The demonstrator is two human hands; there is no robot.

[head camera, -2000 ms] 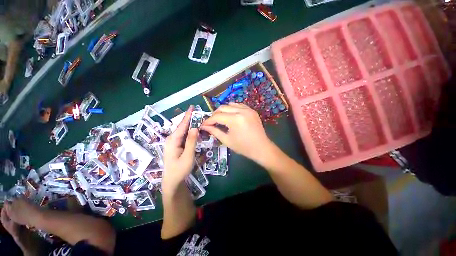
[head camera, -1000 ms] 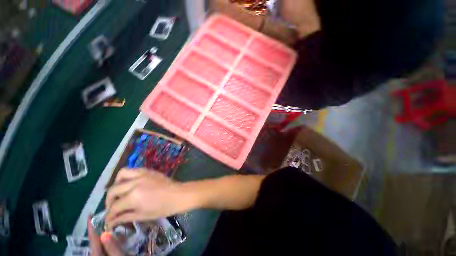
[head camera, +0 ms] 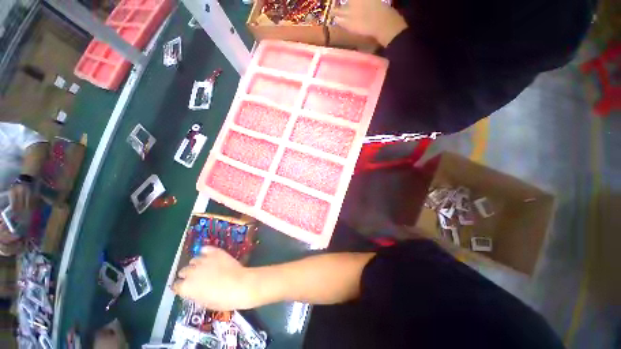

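My right hand (head camera: 212, 278) is at the lower left, seen from the back with fingers curled. It lies over the near end of the shallow parts box (head camera: 253, 219) holding small blue and red components (head camera: 221, 233). Its fingertips are hidden, so whether it holds anything cannot be told. White plastic housings (head camera: 235, 330) with dark and coppery parts lie heaped just below the hand, cut off by the bottom edge. My left hand is not in view.
The pink compartment tray (head camera: 279, 160) lies beyond the box. Housings (head camera: 147, 193) are spaced along the green belt (head camera: 173, 92). Cartons with copper parts (head camera: 289, 31) and a neighbour's hand (head camera: 368, 19) are at the top. A floor carton (head camera: 511, 235) holds housings. Another person's arm (head camera: 30, 160) is far left.
The view has swung right, bringing the floor carton fully in. My right hand has moved off the held work beside my left hand to the parts box. My left hand has left the picture.
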